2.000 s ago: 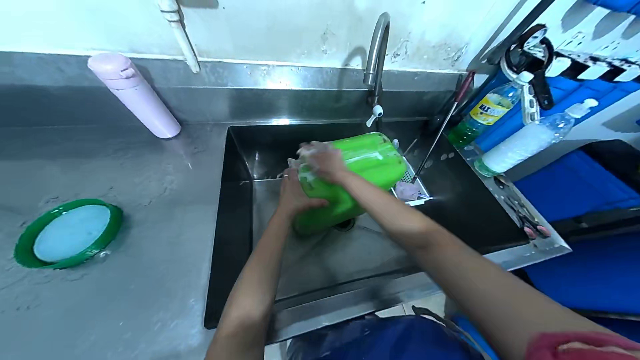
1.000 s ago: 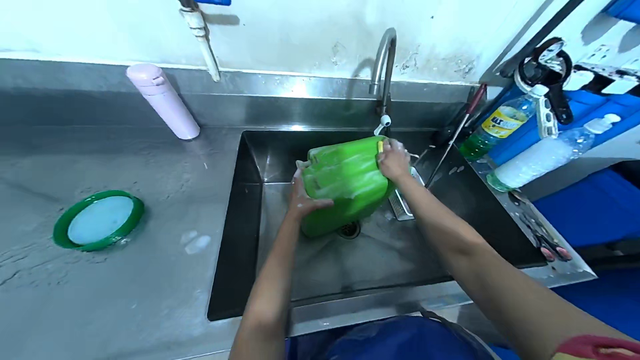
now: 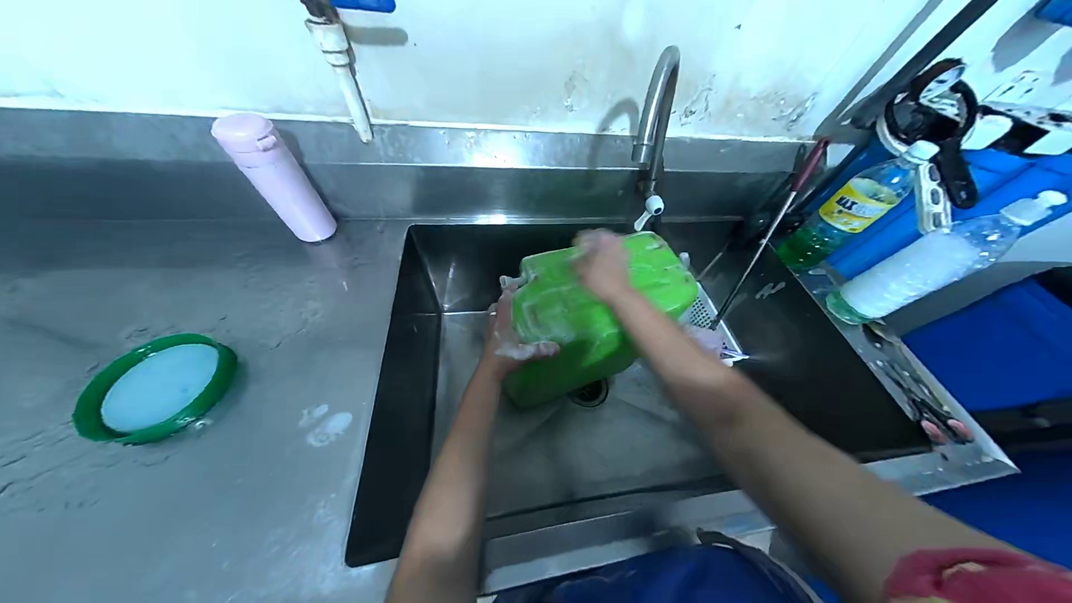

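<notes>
A bright green plastic container (image 3: 578,335), streaked with suds, is tilted over the metal sink basin (image 3: 603,452). Soapy, my left hand (image 3: 515,335) grips its left side. My right hand (image 3: 603,261) is on its upper face, blurred, with the fingers curled; whether a sponge is under it cannot be told. Behind the container stands a curved metal faucet (image 3: 657,109). Part of the drain (image 3: 590,392) shows below the container. A white perforated tray (image 3: 729,335) with a pale purple cloth or sponge on it lies to the right.
On the left counter are a green-rimmed dish (image 3: 218,377) of whitish liquid and a leaning pink bottle (image 3: 276,180). Along the right edge are a yellow-labelled bottle (image 3: 854,205), a bottle of white contents (image 3: 930,268), scissors (image 3: 930,410) and a red-handled rod (image 3: 775,226).
Since one second ago my right hand has moved from the container's upper right edge onto its upper face. A yellow item seen at that hand then no longer shows. My left hand remains on the left side.
</notes>
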